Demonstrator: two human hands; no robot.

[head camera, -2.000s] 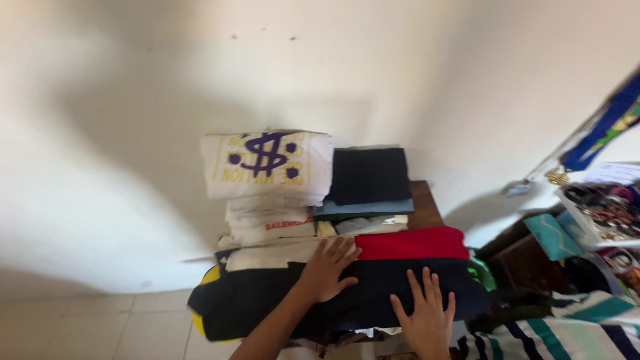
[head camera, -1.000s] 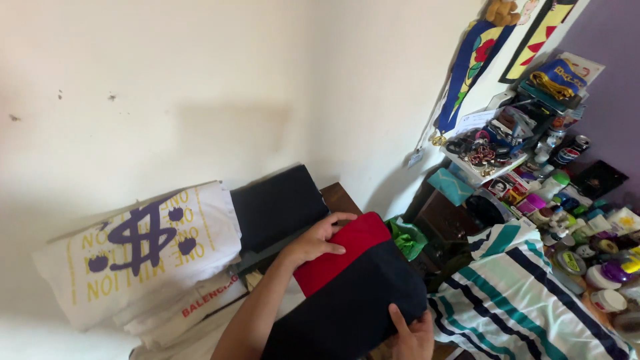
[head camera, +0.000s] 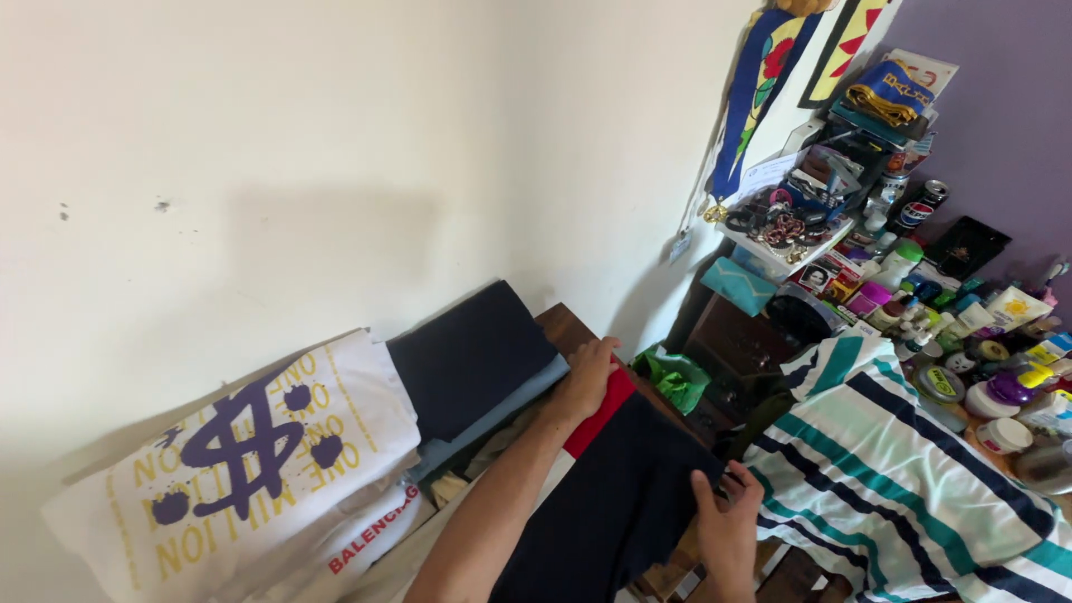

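Note:
A folded garment in navy, red and white (head camera: 615, 477) lies on a wooden surface (head camera: 572, 331). My left hand (head camera: 586, 381) rests on its red band near the far edge, fingers curled over that edge. At the near right corner, my right hand (head camera: 727, 511) has the navy cloth between thumb and fingers. Left of it stands a stack of folded clothes, with a white shirt bearing a purple dollar sign (head camera: 251, 452) on top. A folded dark navy garment (head camera: 473, 360) sits on a light blue one (head camera: 494, 423), against the wall.
A striped white, teal and navy shirt (head camera: 888, 469) is draped at the right. Behind it, bottles and jars crowd a table, with a white tray of jewellery (head camera: 783, 239). A green plastic bag (head camera: 674, 381) sits beside the wooden surface. Medals on ribbons (head camera: 749, 109) hang on the wall.
The view has swung right. Both hands lay flat on the navy cloth two seconds ago; now they are at its edges. The red part of the garment shows less than one second ago.

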